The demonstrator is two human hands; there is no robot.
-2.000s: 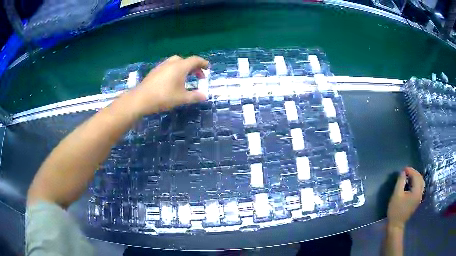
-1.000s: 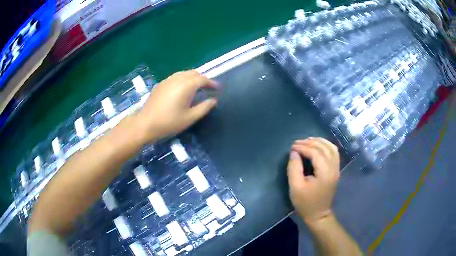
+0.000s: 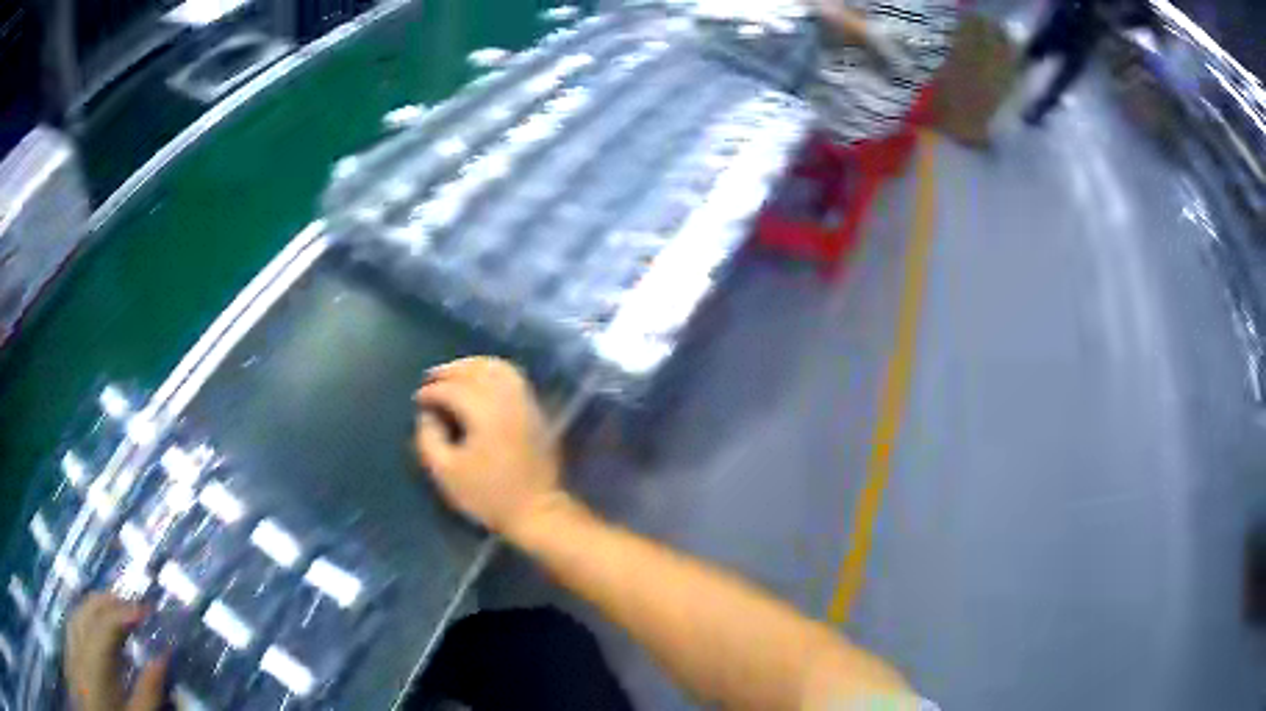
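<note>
The clear blister tray (image 3: 251, 585) lies at the lower left with rows of white parts (image 3: 333, 581) in its pockets; its far side is cut off by the picture's edge. My left hand (image 3: 118, 653) is at the lower left over the tray, blurred and partly cut off. Its thumb and fingers are apart and I see nothing between them. My right hand (image 3: 486, 438) is right of the tray at the bench edge, its fingers curled towards the thumb around a dark gap. Its palm is hidden.
A blurred stack of clear trays (image 3: 555, 181) stands beyond my right hand. The green belt (image 3: 208, 208) and its rail (image 3: 250, 299) run along the left. A red frame (image 3: 819, 208), a yellow floor line (image 3: 889, 417) and a partly visible person (image 3: 889, 63) are beyond the stack.
The view has swung right, so the tray now sits lower left and the stack upper middle. My left hand has shifted to the lower-left edge of view. My right hand stays curled.
</note>
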